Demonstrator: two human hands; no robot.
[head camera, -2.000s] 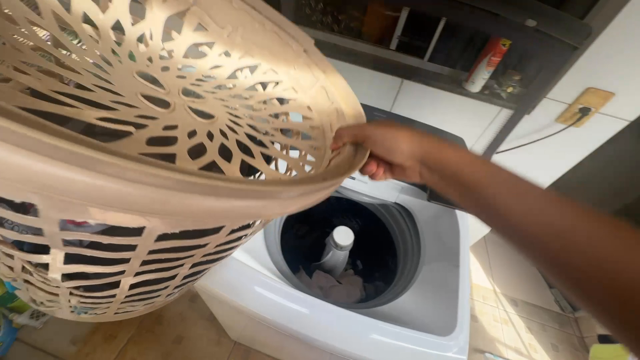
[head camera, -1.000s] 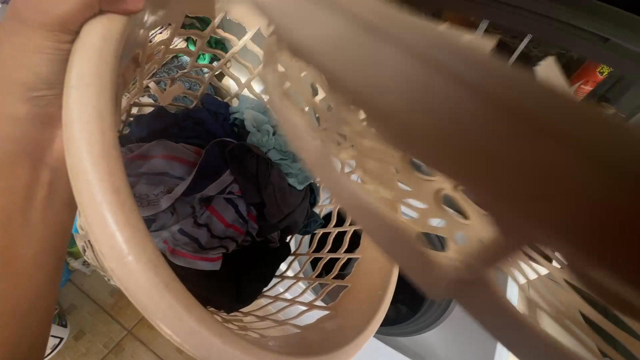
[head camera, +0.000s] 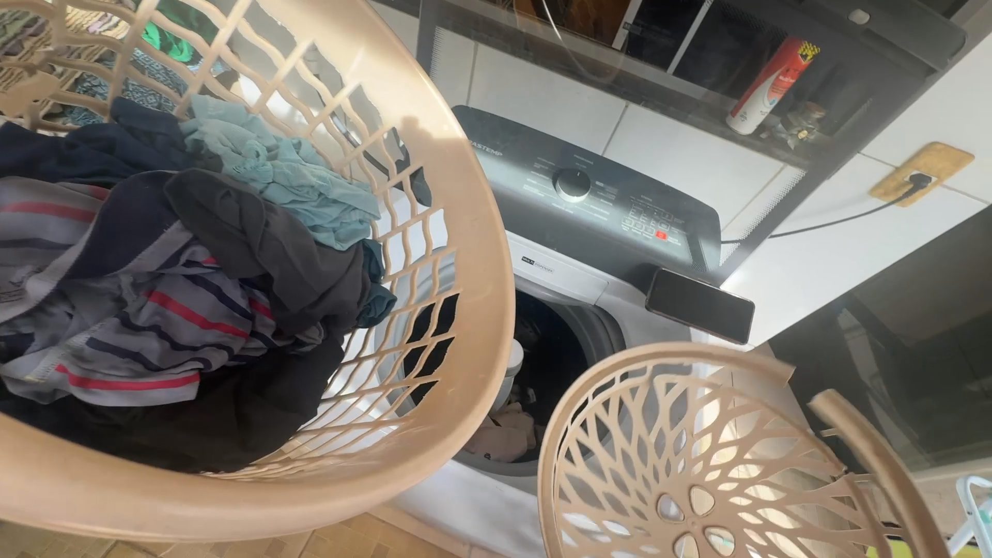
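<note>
A beige plastic laundry basket (head camera: 477, 325) fills the left side, tilted so its inside shows. In it lie a grey garment with red and navy stripes (head camera: 155, 325), a light blue garment (head camera: 287, 170) and dark clothes (head camera: 256, 240). Its openwork plastic lid (head camera: 666, 457) is at the lower right, apart from the basket and over the washer's front right part. Behind both stands a top-loading washing machine (head camera: 620, 318), open, with a pale pink cloth (head camera: 504, 434) beside the white agitator (head camera: 508, 372) in its drum. Neither of my hands is in the frame now.
A dark smartphone (head camera: 700, 305) rests at the washer's back right corner, by the control panel (head camera: 581, 194). Above, a red and white spray can (head camera: 773, 87) shows behind the dark see-through washer lid (head camera: 845, 116). A cord runs to a wall outlet (head camera: 921, 174). Tiled floor (head camera: 341, 539) lies below.
The lid, held by a hand over the basket two seconds ago, is now at the lower right, off the basket. The hand on the basket's rim one second ago has left view.
</note>
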